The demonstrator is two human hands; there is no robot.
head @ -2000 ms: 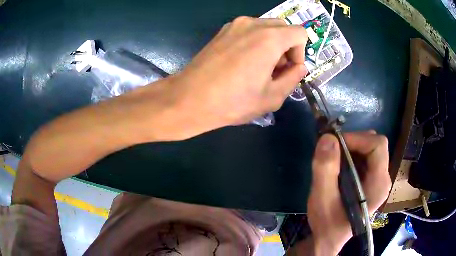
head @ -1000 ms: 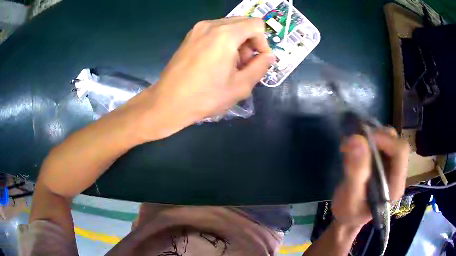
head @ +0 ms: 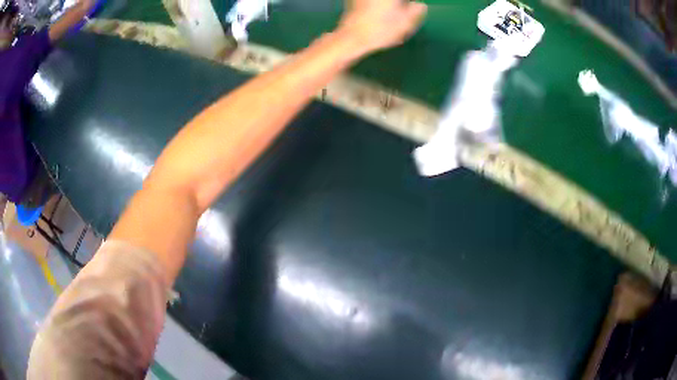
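My left hand [head: 382,24] reaches out over the green conveyor belt [head: 438,44]. It is blurred and partly cut off by the top edge, so its grip cannot be told. A white socket housing [head: 512,27] with dark and yellowish parts inside lies on the belt to the right of my left hand, apart from it. A crinkled clear plastic bag [head: 475,96] extends from the housing across the pale edge rail. A white end piece [head: 436,159] of this bundle hangs over the dark green bench mat [head: 356,223]. My right hand and the soldering iron are out of the picture.
Another bagged item [head: 631,126] lies on the belt at the right, and a white bag [head: 249,15] lies at the top. The pale rail [head: 549,185] runs diagonally. A person in a purple top [head: 18,111] is at the left. A wooden-edged holder [head: 620,319] is at lower right.
The view has shifted to the belt. My left hand has moved off the housing on the mat and out over the belt. My right hand and the iron have left the picture.
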